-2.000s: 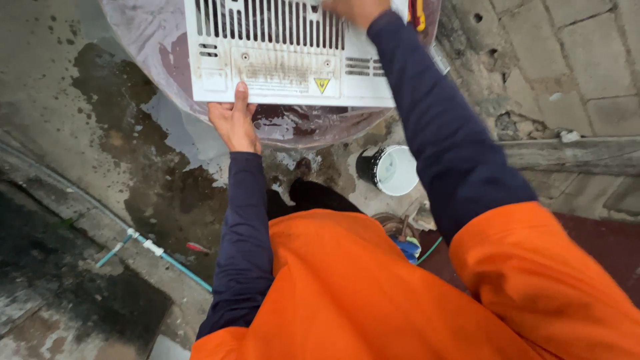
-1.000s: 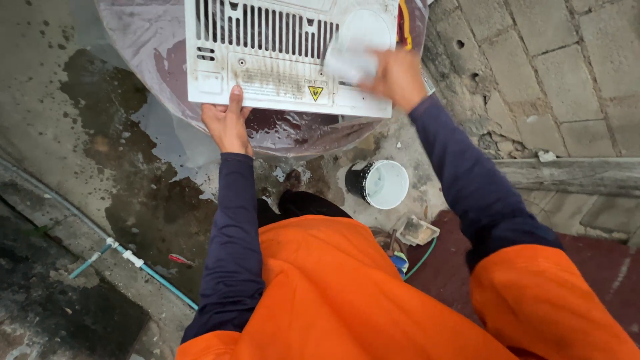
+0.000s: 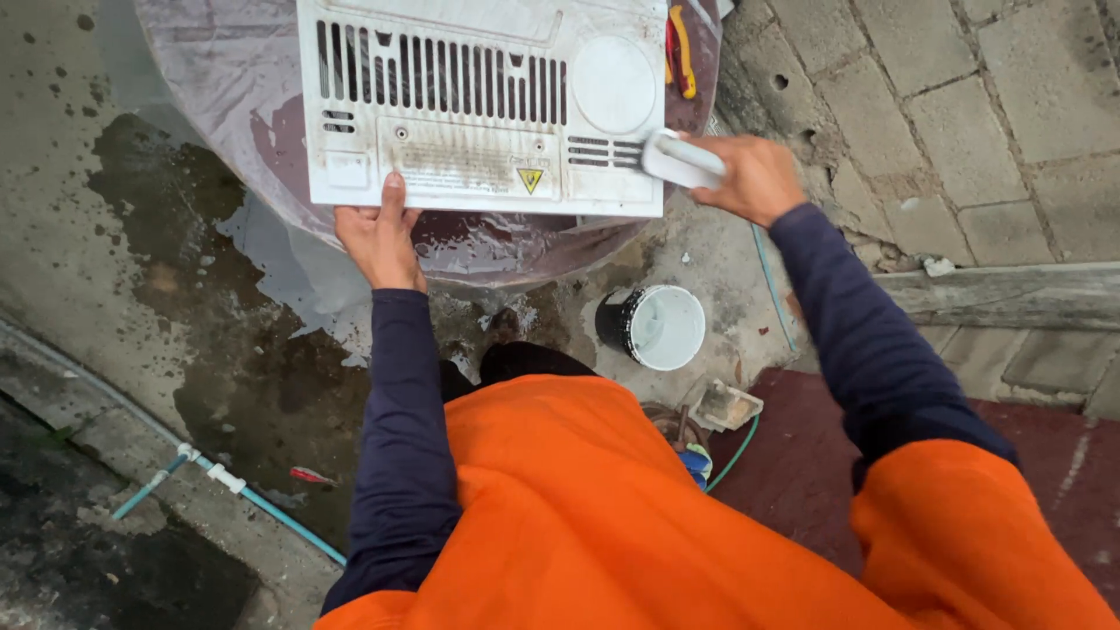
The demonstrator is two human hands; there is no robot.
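A white slotted plastic appliance panel (image 3: 604,186) with brown grime and a yellow warning triangle lies over a round table with a wet, purplish plastic cover (image 3: 210,96). My left hand (image 3: 385,232) grips the panel's near edge at the left, thumb on top. In my right hand (image 3: 748,179) is a white scrubbing brush with a looped handle (image 3: 687,160), held at the panel's right edge beside the small side slots. The brush's underside is hidden. Red and yellow pliers (image 3: 682,52) lie on the table just right of the panel.
A black-and-white bucket (image 3: 667,327) stands on the wet concrete below the table. Nearer me are a small square container (image 3: 726,406) and a green hose (image 3: 737,455). A blue pipe (image 3: 289,523) runs at lower left. A wooden beam (image 3: 1006,296) and block paving (image 3: 962,131) lie at right.
My right hand has come from over the panel's upper right part to its lower right edge with the brush. My left hand keeps its hold on the near edge.
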